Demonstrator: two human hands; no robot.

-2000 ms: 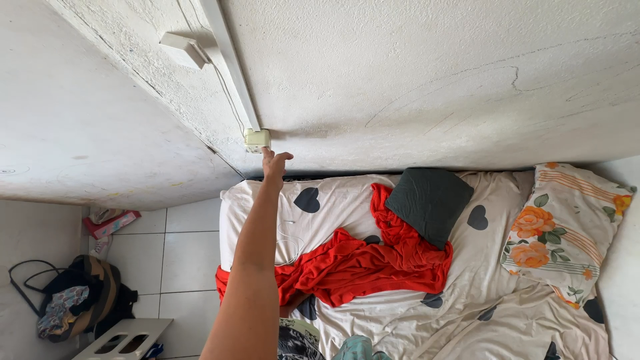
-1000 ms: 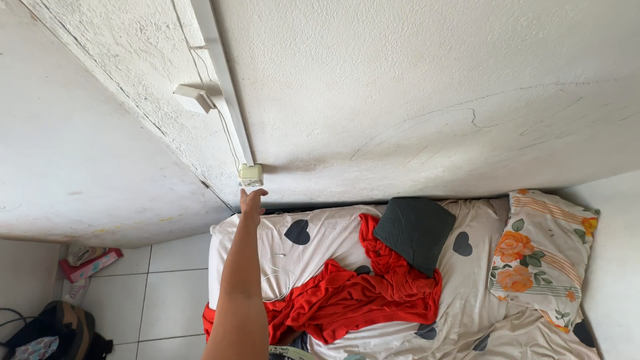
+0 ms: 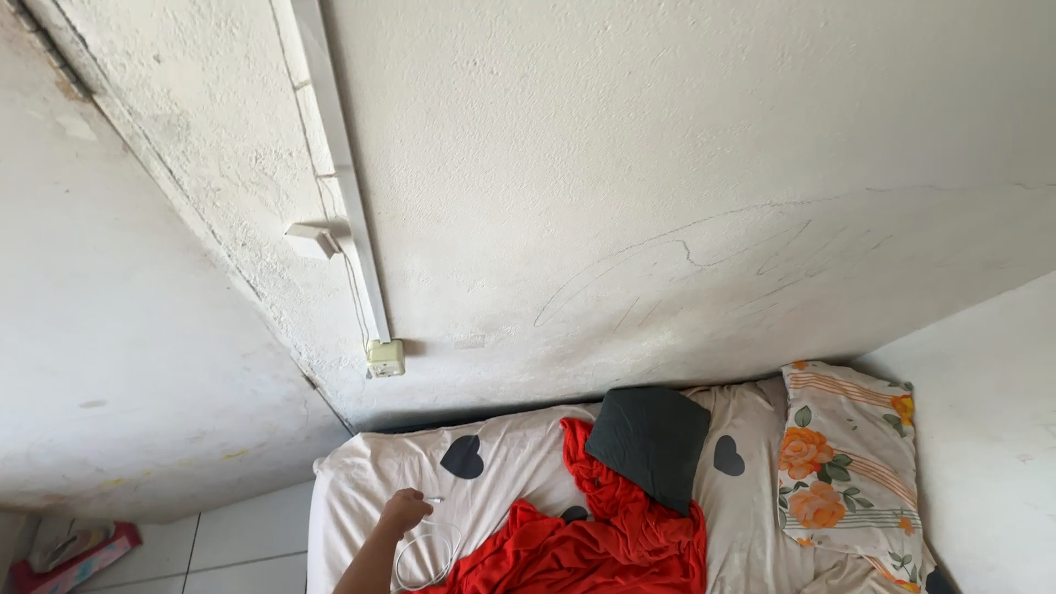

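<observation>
My left hand (image 3: 406, 509) is over the left part of the bed and is closed on a thin white cable (image 3: 455, 540), whose small white plug end (image 3: 436, 499) sticks out past the fingertips. The cable hangs in loose loops over the pale sheet with dark hearts (image 3: 355, 487). Above the hand, a yellowish socket box (image 3: 386, 359) is fixed to the wall at the lower end of a white cable duct (image 3: 342, 165). My right hand is out of view.
A red blanket (image 3: 577, 549) and a dark grey pillow (image 3: 652, 445) lie on the bed, with a floral pillow (image 3: 850, 462) at the right. A white switch box (image 3: 312, 239) is on the wall. A pink item (image 3: 91, 561) lies on the tiled floor at lower left.
My left hand has moved away from the socket box, down over the bed. The white cable now shows in its grip. The view has shifted upward.
</observation>
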